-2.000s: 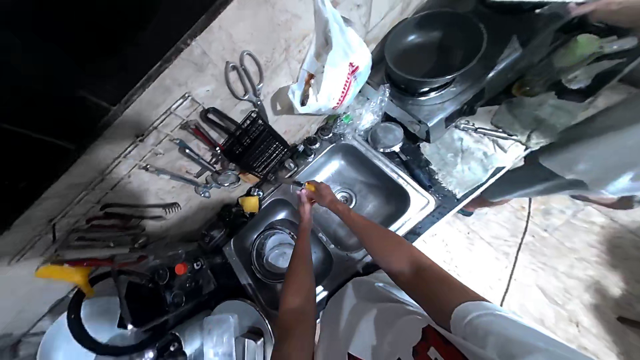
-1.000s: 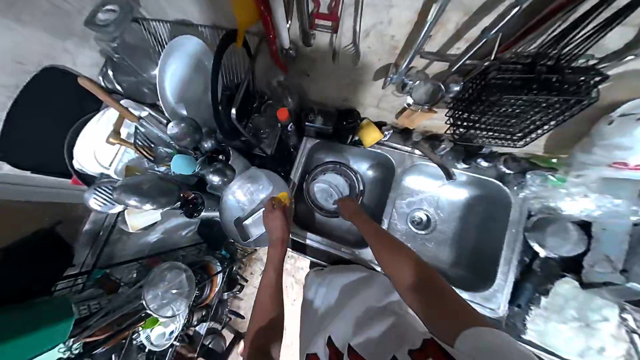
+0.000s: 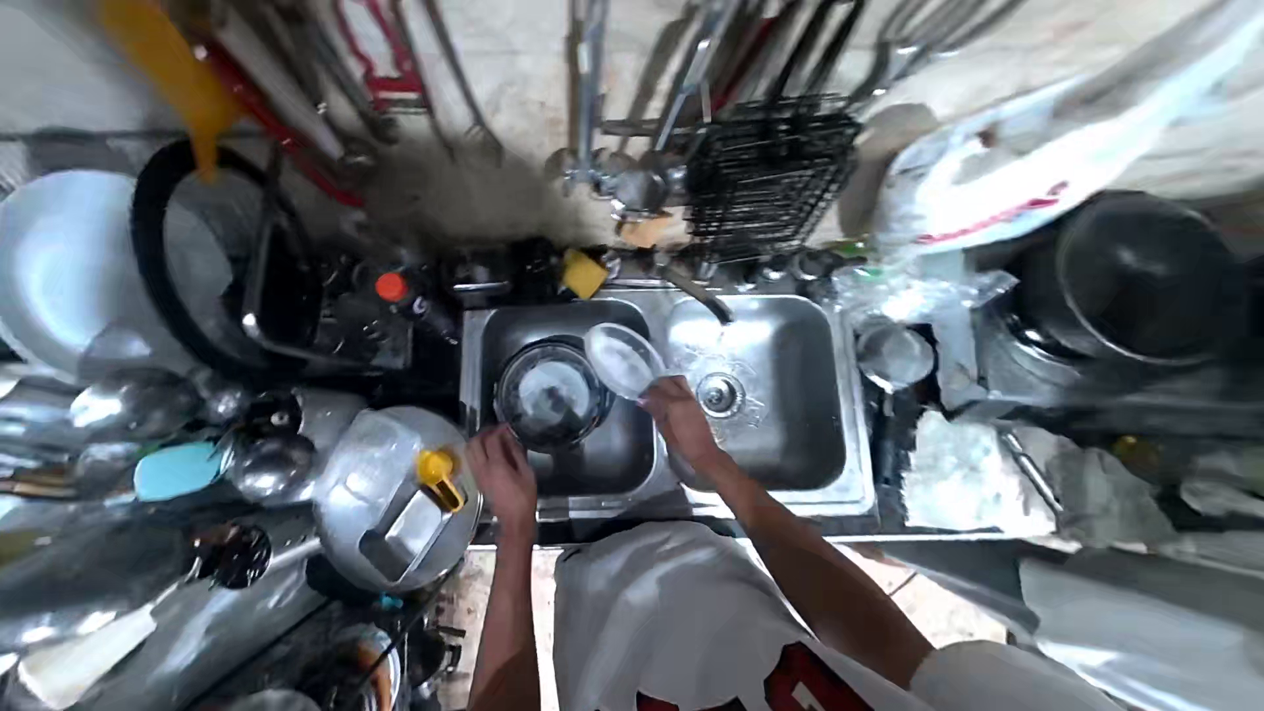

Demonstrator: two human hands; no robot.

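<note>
My right hand [image 3: 681, 420] grips the edge of a translucent round plastic lid or shallow dish [image 3: 624, 361] over the divider of the steel double sink [image 3: 657, 494]. In the left basin sits a round dark-rimmed pot or bowl [image 3: 553, 393] with water and something pale in it. My left hand [image 3: 502, 472], its fingers slightly curled, is at that basin's near left edge, with nothing visible in it. Left of it, a yellow plastic item [image 3: 438, 479] lies on a large round metal vessel or lid [image 3: 380, 513]. The faucet [image 3: 696, 294] points over the right basin.
A yellow sponge [image 3: 584, 274] sits behind the left basin. A black wire basket [image 3: 770, 178] and utensils hang on the wall. Dishes and ladles crowd the left side. At the right are a small metal pot [image 3: 895, 355], a white plastic bag [image 3: 1027, 168] and a black pan [image 3: 1145, 276].
The yellow item that was at my left hand now lies on the metal vessel, and that hand has moved to the basin edge. My right hand has lifted the translucent piece out of the pot.
</note>
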